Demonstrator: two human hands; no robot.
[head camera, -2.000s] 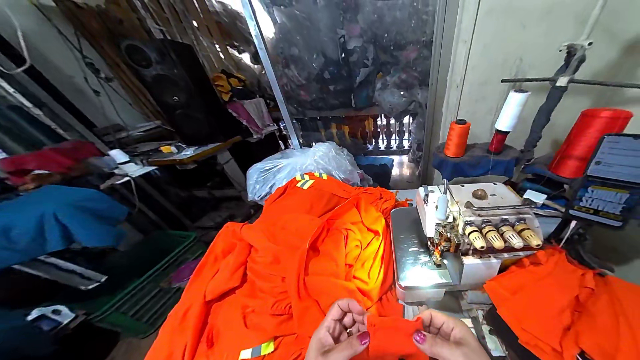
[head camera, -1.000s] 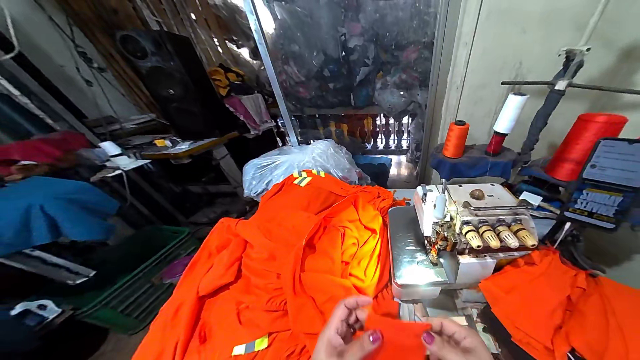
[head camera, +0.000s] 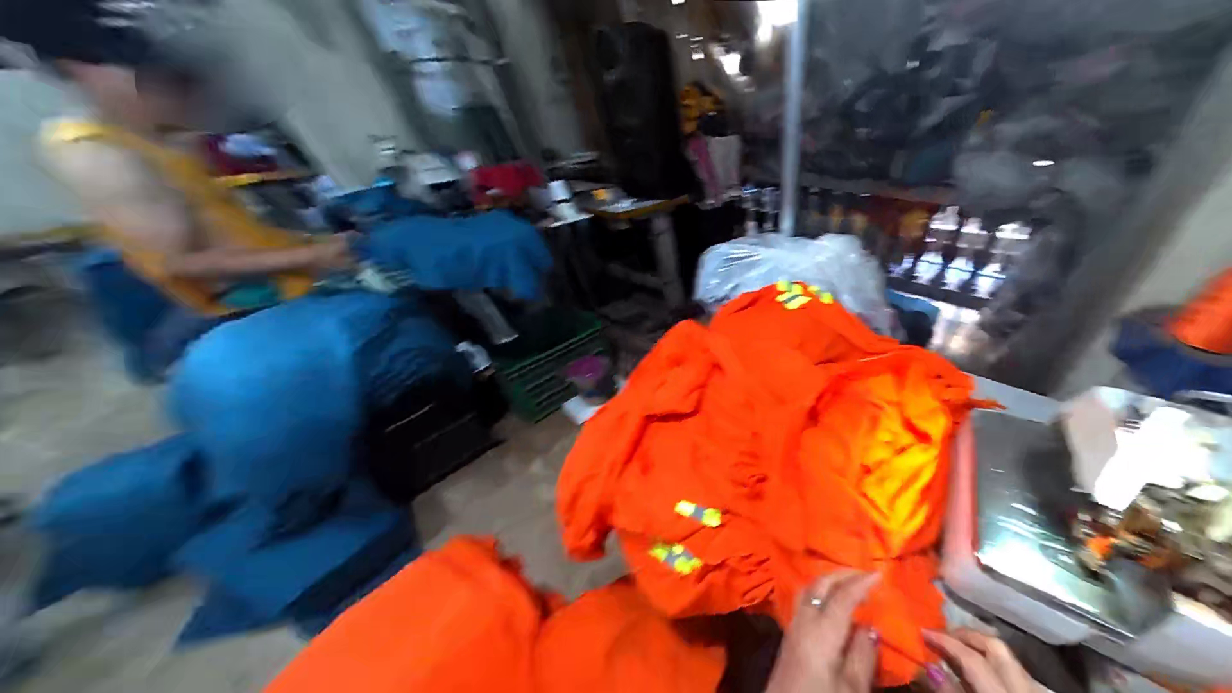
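Observation:
Near the bottom edge, my left hand (head camera: 830, 630) grips the edge of an orange fabric piece (head camera: 900, 616) between thumb and fingers; a ring shows on one finger. My right hand (head camera: 977, 662) pinches the same piece a little to the right, partly cut off by the frame. Just beyond both hands lies a heap of orange garments (head camera: 760, 433) with yellow and grey reflective strips. The metal bed of an overlock sewing machine (head camera: 1039, 510) stands to the right of the heap, blurred. More orange cloth (head camera: 462, 626) spreads at the lower left of my hands.
At the left, a person (head camera: 192, 202) in a yellow top sits by blue cloth (head camera: 452, 245). Piled blue fabric (head camera: 279, 385) reaches the floor. A green crate (head camera: 549, 366), a clear plastic bag (head camera: 794, 269) and a black speaker (head camera: 640, 111) stand beyond. An orange thread cone (head camera: 1208, 313) is at the right edge.
The view has swung left, bringing the seated person and the blue pile into sight. Both hands still hold orange fabric near the heap.

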